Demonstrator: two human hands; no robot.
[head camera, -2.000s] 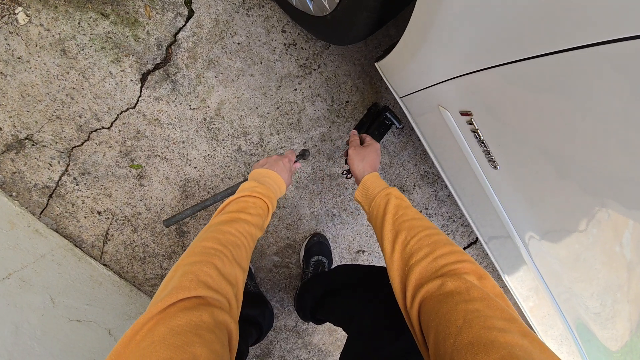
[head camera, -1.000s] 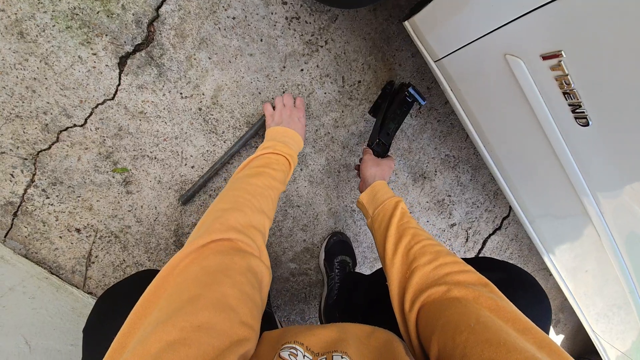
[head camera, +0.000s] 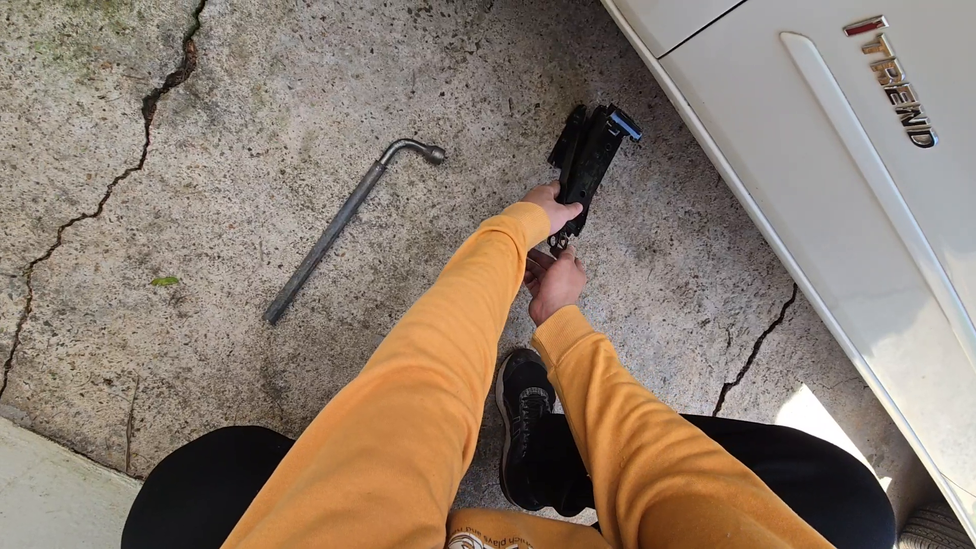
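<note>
A black metal scissor jack (head camera: 593, 164), folded, lies on the concrete beside the car. My left hand (head camera: 555, 207) grips its body near the lower end. Just below, my right hand (head camera: 557, 282) has its fingers at the small metal loop (head camera: 559, 240) on the jack's end; the fingertips are partly hidden, so their hold on it is unclear. To the left of both hands, an L-shaped wheel wrench (head camera: 328, 242) with a tubular handle rests on the ground, its bent socket end pointing up and right. Neither hand touches the wrench.
The white car's side (head camera: 823, 168) with a chrome badge fills the right. Cracks (head camera: 149, 107) run through the concrete ground. My black shoe (head camera: 526, 427) is below the hands. A pale slab (head camera: 53, 488) edges the lower left, and part of a tire (head camera: 934, 528) shows at lower right.
My left hand has let go of the wheel wrench, now lying on the ground, and has moved right onto the jack. My right hand remains at the jack's lower end.
</note>
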